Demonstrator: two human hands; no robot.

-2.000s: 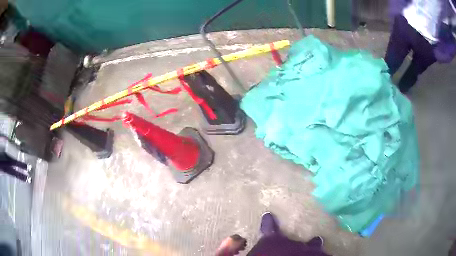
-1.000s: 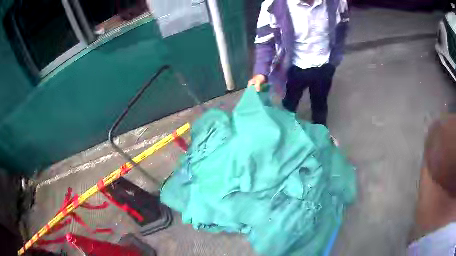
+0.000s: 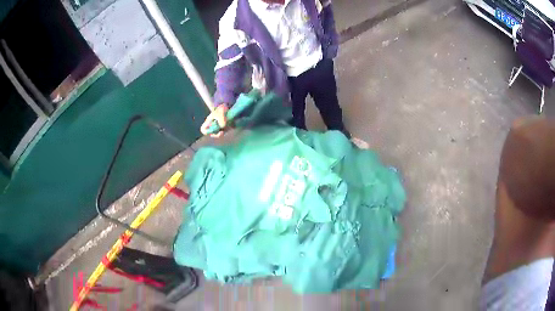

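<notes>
A broad heap of green cloth bags (image 3: 243,243) lies in front of me, with a blue trolley edge (image 3: 390,265) showing at its right. Pale printed characters show on the top cloth. A person facing me grips a gathered piece of darker green cloth (image 3: 261,109) in one hand (image 3: 214,120), at the heap's far left. My right hand (image 3: 532,176) is large and blurred at the right edge, close to the camera, with a white sleeve below; it is away from the cloth and its fingers cannot be made out. My left hand is not in view.
The dark trolley handle (image 3: 104,176) stands left of the heap. A yellow pole with red strips (image 3: 118,246) and a black cone base (image 3: 161,274) lie at lower left. A green wall (image 3: 55,182) is on the left. A purple chair (image 3: 535,51) and a car (image 3: 492,13) are top right.
The view has swung right and the heap now sits further left than two seconds ago. The other person has lifted cloth and drawn it to the far left, and the print has come into sight.
</notes>
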